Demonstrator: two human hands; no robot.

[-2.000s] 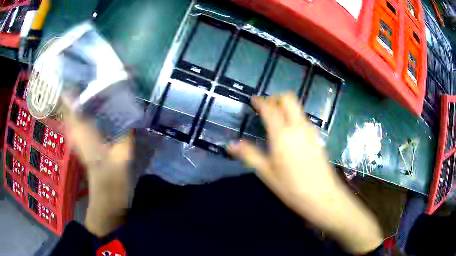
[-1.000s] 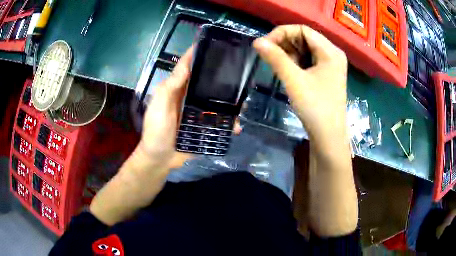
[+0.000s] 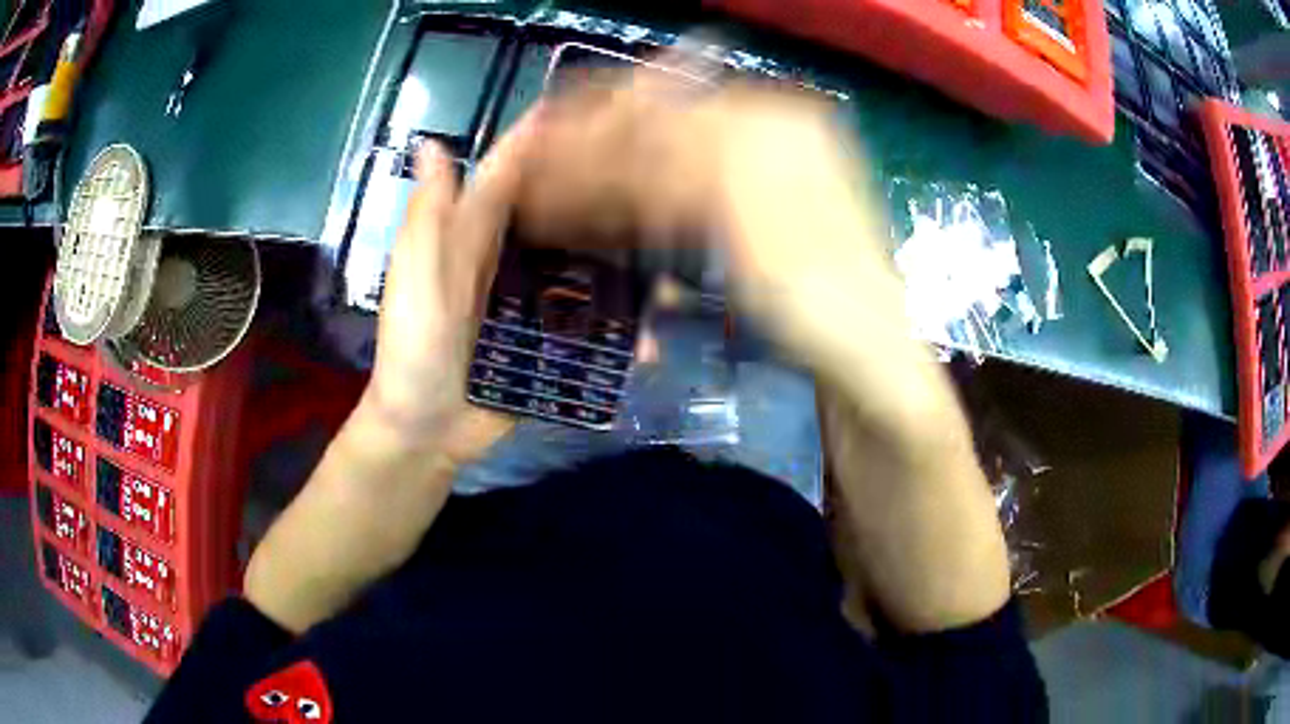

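Note:
A keypad phone [image 3: 549, 347] is held upright in my left hand [image 3: 425, 304], with its black number keys showing. My left hand is wrapped around the phone's left side. My right hand [image 3: 707, 184] is blurred and lies across the phone's screen, so the screen is mostly hidden. Whether my right hand holds anything cannot be told. A lens tray [image 3: 442, 92] with black-framed lenses lies behind the hands and is largely covered by them.
Clear film scraps [image 3: 955, 269] and a cream V-shaped strip [image 3: 1132, 300] lie on the green mat at right. A red tray [image 3: 976, 64] stands at the back. A round fan [image 3: 102, 248] is at the left edge. An open carton [image 3: 1089, 467] is below right.
My left hand brought the phone up over the lens tray. My right hand left the tray, was pinched at the screen's top right corner, and has since moved left over the screen.

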